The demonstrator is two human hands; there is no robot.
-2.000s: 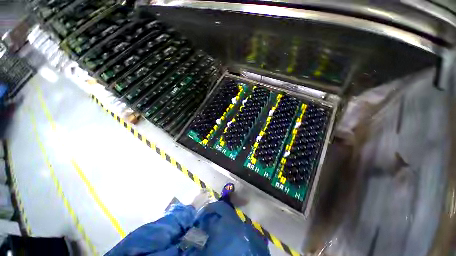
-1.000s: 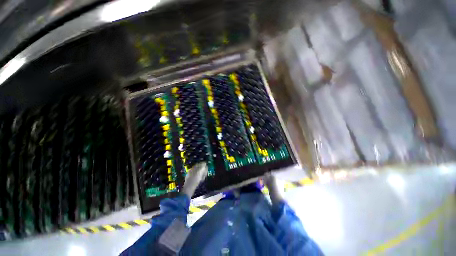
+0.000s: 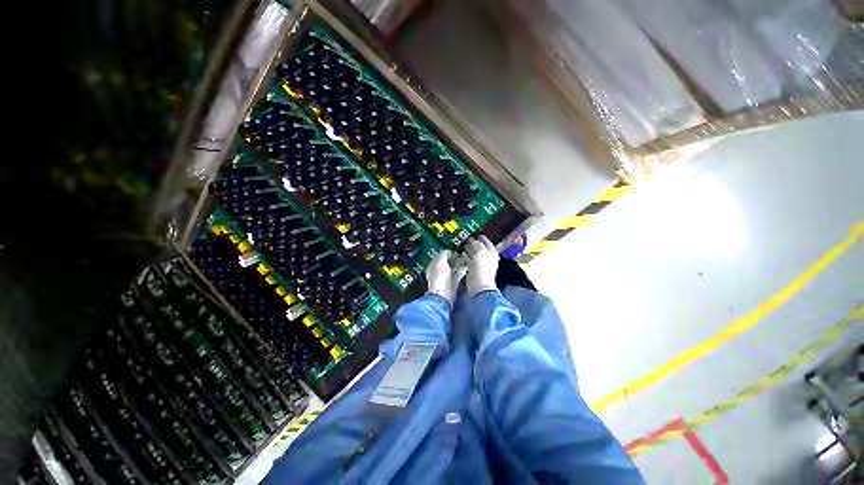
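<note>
Several green circuit boards with black round parts and yellow parts stand side by side in a dark tray (image 3: 355,370). The rightmost board (image 3: 379,133) runs down to my hands. My left hand (image 3: 442,277) and my right hand (image 3: 481,264), both in white gloves, are close together at the near end of this board, by the tray's front edge. Their fingers are bent and nearly meet. Whether they hold the board end or something small cannot be made out.
A slotted rack (image 3: 142,369) full of boards stands at the left. Wrapped, pale stacked goods (image 3: 625,71) are at the upper right. Black-yellow tape (image 3: 578,223) and yellow lines mark the floor. A metal frame edge (image 3: 213,123) borders the tray's far side.
The view has turned, so the tray now lies slanted at upper left. My hands, apart a second ago, have come together at the near end of the rightmost board.
</note>
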